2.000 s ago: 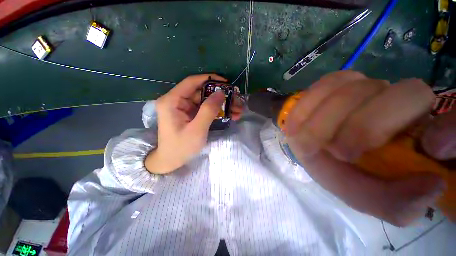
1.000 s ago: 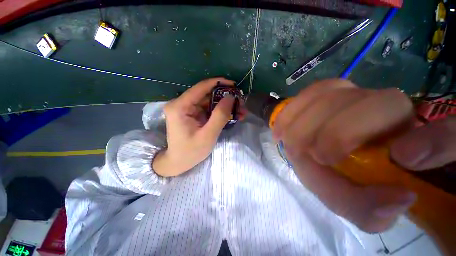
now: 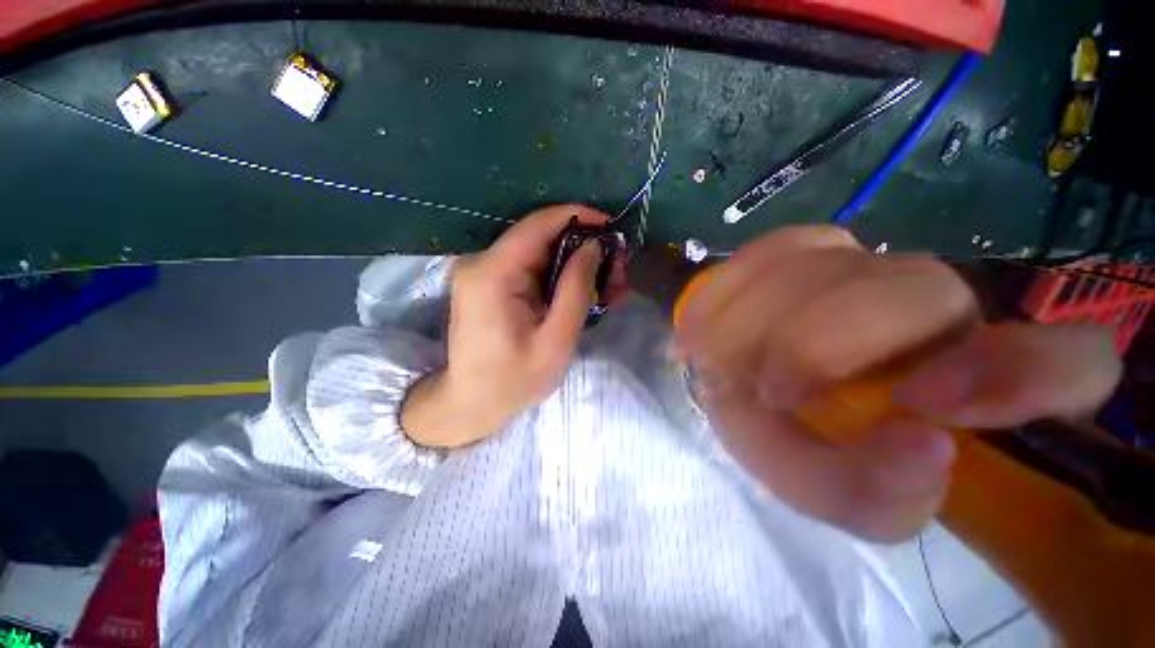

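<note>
A small black watch case (image 3: 585, 268) is held upright at the bench's front edge, its open side with inner parts turned to the right. My left hand (image 3: 513, 323) is closed round it, with the thumb on its open side. My right hand (image 3: 823, 373) is wrapped round the thick orange handle of an electric screwdriver (image 3: 1039, 519). The dark collar of the screwdriver points left at the case. Its tip is blurred, so I cannot tell whether it touches the case.
Two small silver-white battery cells (image 3: 303, 87) lie at the back left. Tweezers (image 3: 821, 152) and a blue rod (image 3: 909, 139) lie behind my right hand. Thin wires cross the green bench (image 3: 418, 139). A red tray edge (image 3: 887, 15) runs along the back. Yellow taped parts (image 3: 1074, 114) lie far right.
My left hand and the case have shifted slightly right in the view. The screwdriver stays in my right hand, whose fingers have shifted on the handle. The bench things have shifted a little with the view.
</note>
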